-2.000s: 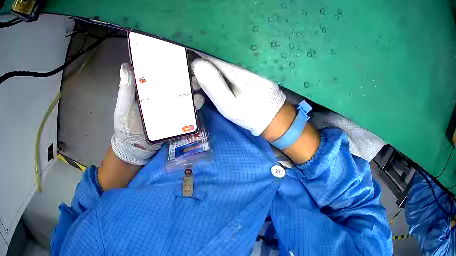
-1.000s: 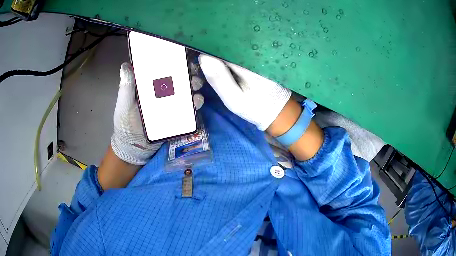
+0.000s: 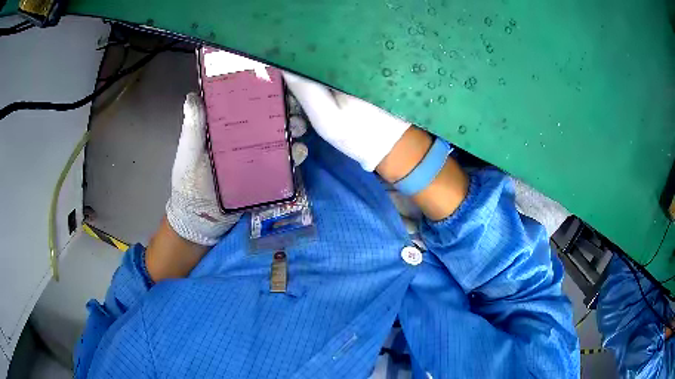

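Note:
A smartphone (image 3: 252, 144) stands tall below the edge of the green mat, its screen mostly pink with a white patch at the top. My left hand (image 3: 194, 174), in a white knitted glove, holds it from behind, with the thumb along its left side and fingertips showing at its right side. My right hand (image 3: 344, 122), also gloved in white, is right of the phone's upper part, partly under the bench edge. Its fingertips are hidden, so its grip cannot be told. A light blue wrist strap (image 3: 424, 169) is on my right wrist.
The green mat (image 3: 518, 89) covers the bench above. An ID badge (image 3: 281, 226) hangs on my blue smock just below the phone. A black cable (image 3: 74, 107) and a yellowish tube (image 3: 63, 192) are at left. Another person's blue sleeve (image 3: 629, 318) shows at lower right.
The phone screen has gone from white to mostly pink. My right hand has moved up and left, further under the bench edge. My left hand still holds the phone.

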